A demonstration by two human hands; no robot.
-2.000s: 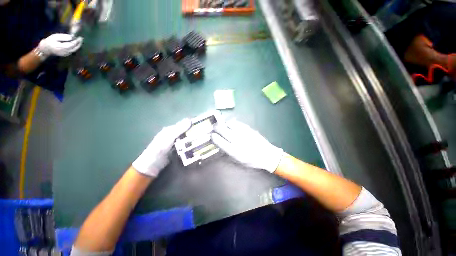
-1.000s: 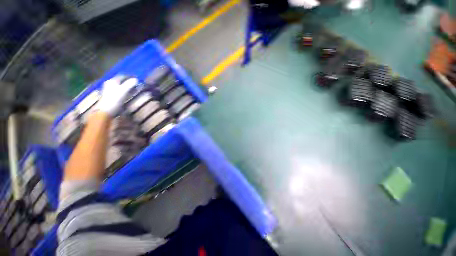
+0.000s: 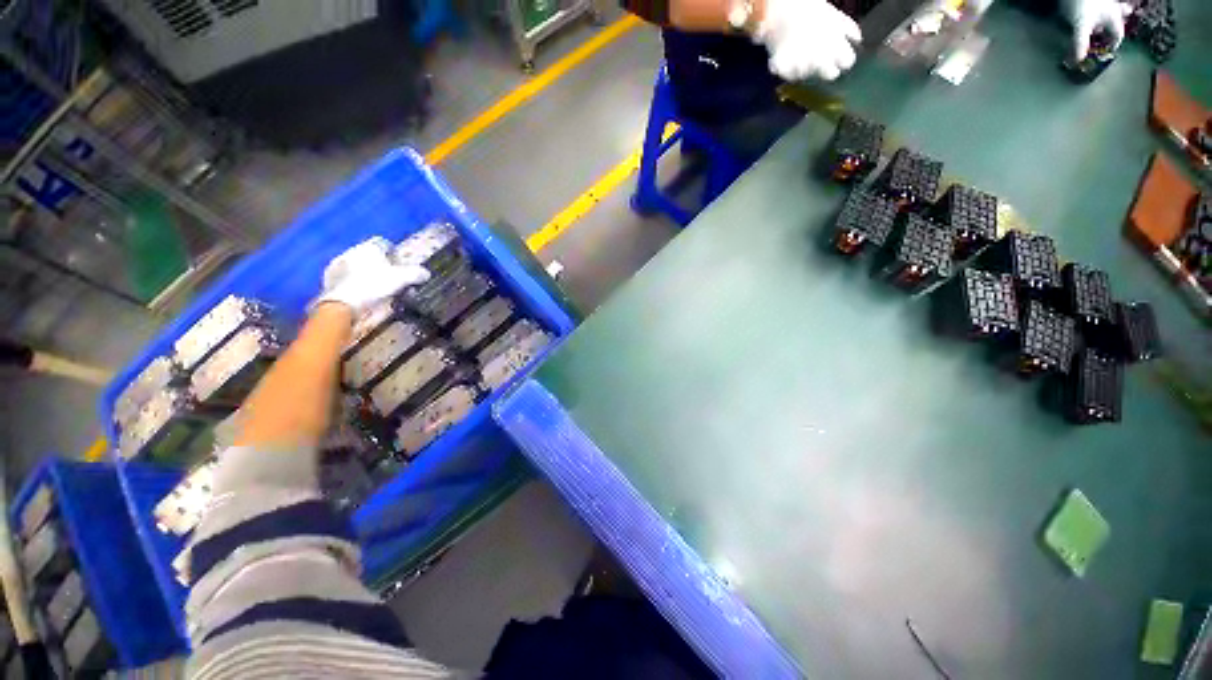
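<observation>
My left hand [image 3: 372,275], in a white glove, reaches into the blue plastic tote [image 3: 492,239] at the left. It lies over the silvery tops of boxed units [image 3: 412,377] in rows, near the far side. Its fingers point right. The palm side is hidden, so I cannot tell whether it grips a unit. My right hand is out of the picture. On the green bench mat, a green square [image 3: 1075,531] and a smaller green piece [image 3: 1162,631] lie at the right.
Finned black modules [image 3: 990,300] stand in rows across the bench. Orange-brown trays [image 3: 1159,206] are at the right edge. A neighbouring worker's gloved hand [image 3: 808,37] is at the top, another gloved hand at top right. A thin strip [image 3: 926,647] lies near the front. A second blue tote [image 3: 100,565] stands lower left.
The view has swung left from the bench to the tote. Both hands were on a pale metal frame; now my left hand is in the tote, further right than one second ago. My right hand has left view.
</observation>
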